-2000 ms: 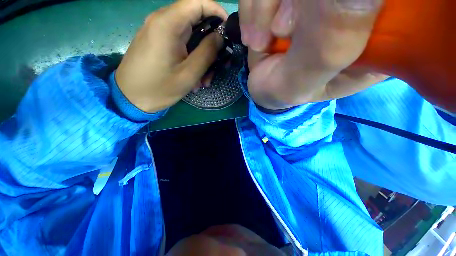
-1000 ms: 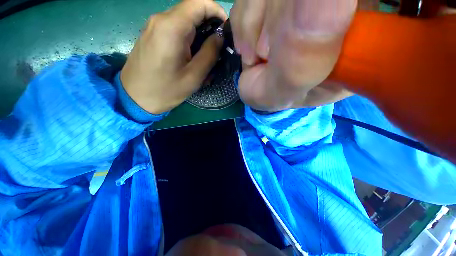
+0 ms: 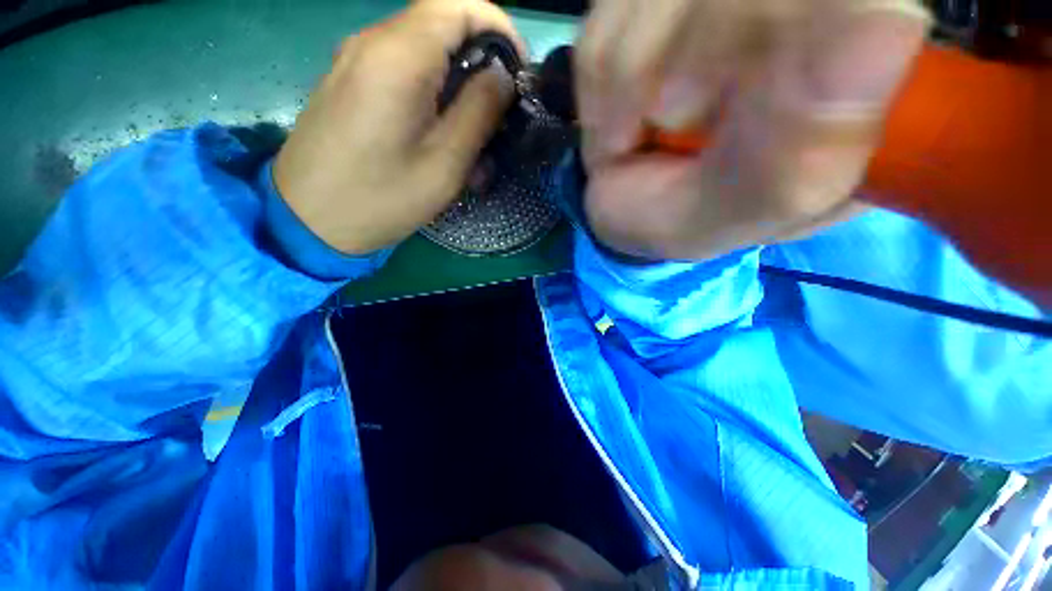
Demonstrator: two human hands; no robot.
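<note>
My left hand, bare, pinches a small black device housing with shiny metal bits, at the top centre. My right hand, bare and blurred, is closed round an orange electric screwdriver, large and blurred at the right. The screwdriver's black nose points toward the housing from its right side; its bit cannot be made out. Below both hands lies a round screw dish with a grey, grainy surface, partly covered by them.
The green bench mat has small specks near my left sleeve. A black cable crosses the right sleeve. The bench edge runs just below the dish. Dark and white items, too unclear to name, show at the lower right.
My right hand and the screwdriver moved left from the first to the middle frame, then back right. My left hand still holds the housing, which is tilted slightly differently.
</note>
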